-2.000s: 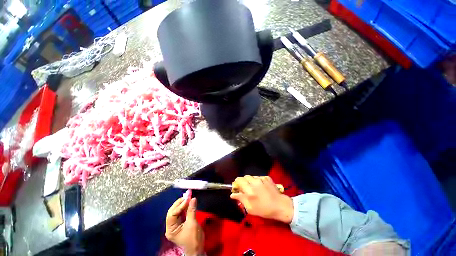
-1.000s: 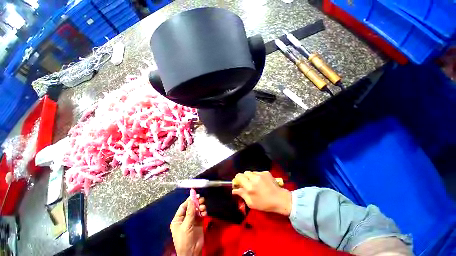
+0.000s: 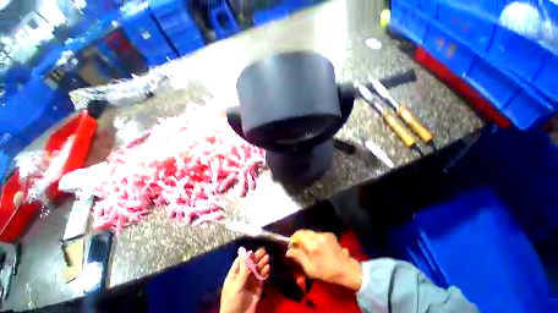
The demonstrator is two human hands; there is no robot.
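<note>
My left hand [image 3: 245, 283] holds a slim pale pink moulded part [image 3: 251, 264] between thumb and fingers, just beyond the bench's front edge. My right hand [image 3: 324, 258] is closed around the handle of an iron-type tool [image 3: 248, 228]. Its whitish sleeve and thin tip point left, above the bench edge and above the pink part. Tool and part look slightly apart. The handle is mostly hidden by my fingers, and the tool is blurred. A loose heap of pink parts [image 3: 183, 174] lies on the speckled bench [image 3: 165, 244].
A black fan [image 3: 287, 101] stands right of the heap. Two wooden-handled irons [image 3: 401, 125] and a small whitish tool [image 3: 379, 153] lie right of it. A phone [image 3: 98, 260], cardboard [image 3: 74, 259] and red tray [image 3: 76, 143] are at left. Blue crates [image 3: 471, 46] stand back right.
The camera view has shifted, so the bench and fan sit lower and further right. The pink part has moved from against the tool's sleeve to below it and is tilted differently. Both hands keep their holds.
</note>
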